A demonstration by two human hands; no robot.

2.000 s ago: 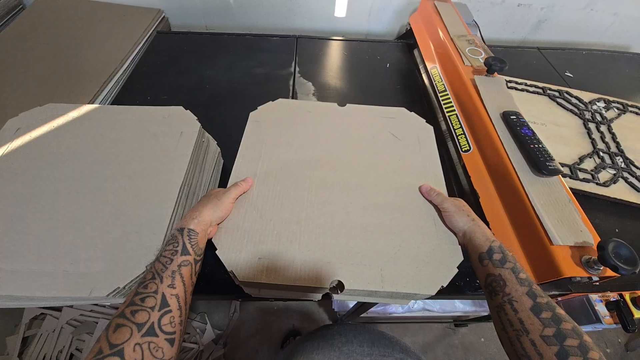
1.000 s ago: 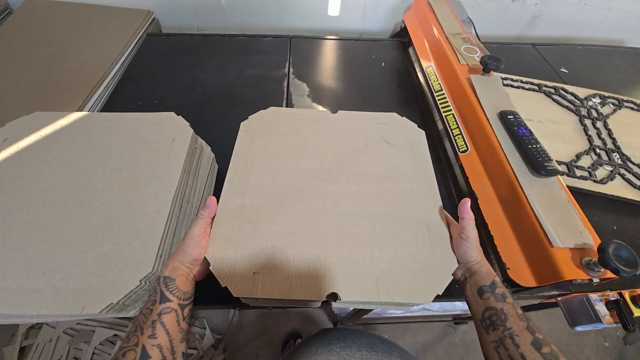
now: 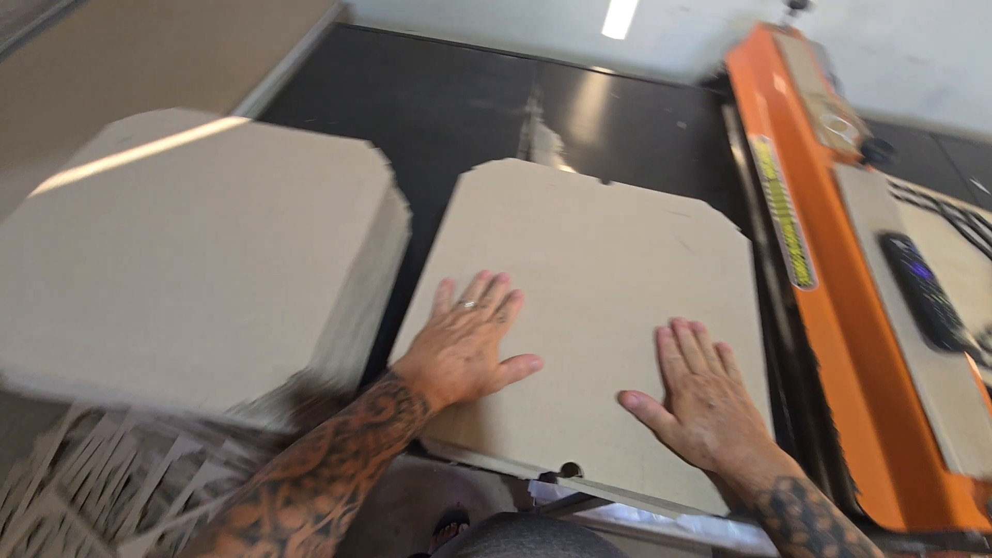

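A small stack of cut cardboard sheets (image 3: 589,256) with clipped corners lies on the black table (image 3: 457,85) in front of me. My left hand (image 3: 473,341) rests palm down on the left part of its top sheet, fingers apart. On the right part of the same sheet lies my right hand (image 3: 697,395), also palm down, holding nothing. A taller stack of similar cardboard sheets (image 3: 186,263) stands to the left, separated from the small one by a dark gap.
Along the right runs an orange metal cutting machine (image 3: 837,325) with black knobs, a remote control (image 3: 922,291) and a chain-patterned board beside it. Larger cardboard sheets (image 3: 178,54) lie at the back left. Cardboard offcuts (image 3: 116,480) are piled below the left stack.
Both hands have left the side edges of the small stack and now lie flat on its top. The view has tilted and shifted.
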